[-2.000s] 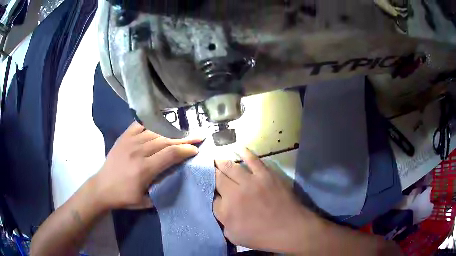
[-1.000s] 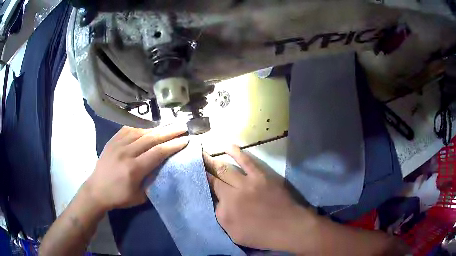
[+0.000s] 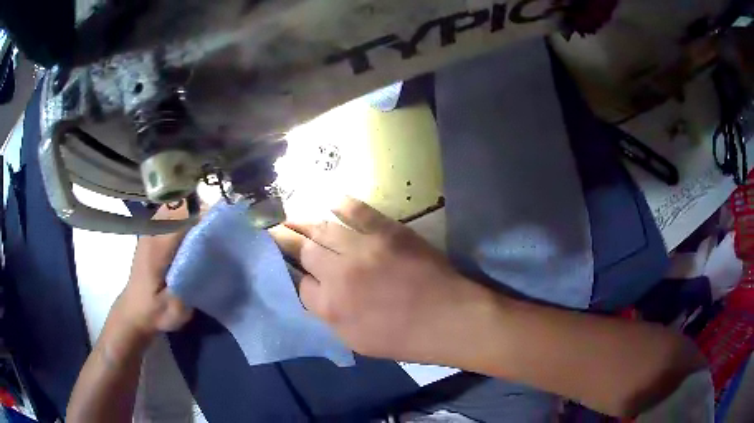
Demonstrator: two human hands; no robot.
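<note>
A light blue-grey fabric piece (image 3: 240, 289) lies over a dark navy panel (image 3: 331, 388), its upper end at the presser foot (image 3: 266, 213) of the sewing machine (image 3: 248, 78). My left hand (image 3: 157, 281) is at the pale piece's left edge, its fingers partly hidden behind the fabric and the machine's curved guard; it holds that edge. My right hand (image 3: 372, 281) lies right of the foot, fingertips beside the pale piece in the lamp glare. Its fingers are bent over the work; whether they grip fabric is hard to tell.
Grey and navy pieces (image 3: 517, 165) lie right of the yellowish plate (image 3: 405, 157). A slim black tool (image 3: 649, 157) and black looped handles (image 3: 729, 140) lie farther right. A red perforated basket (image 3: 736, 306) is at the right edge. Dark navy layers (image 3: 37, 273) hang at the left.
The view has shifted, so the machine head sits farther left. My left hand has moved back behind the pale piece, whose left edge is now raised and folded. The pale piece's lower end has come into view.
</note>
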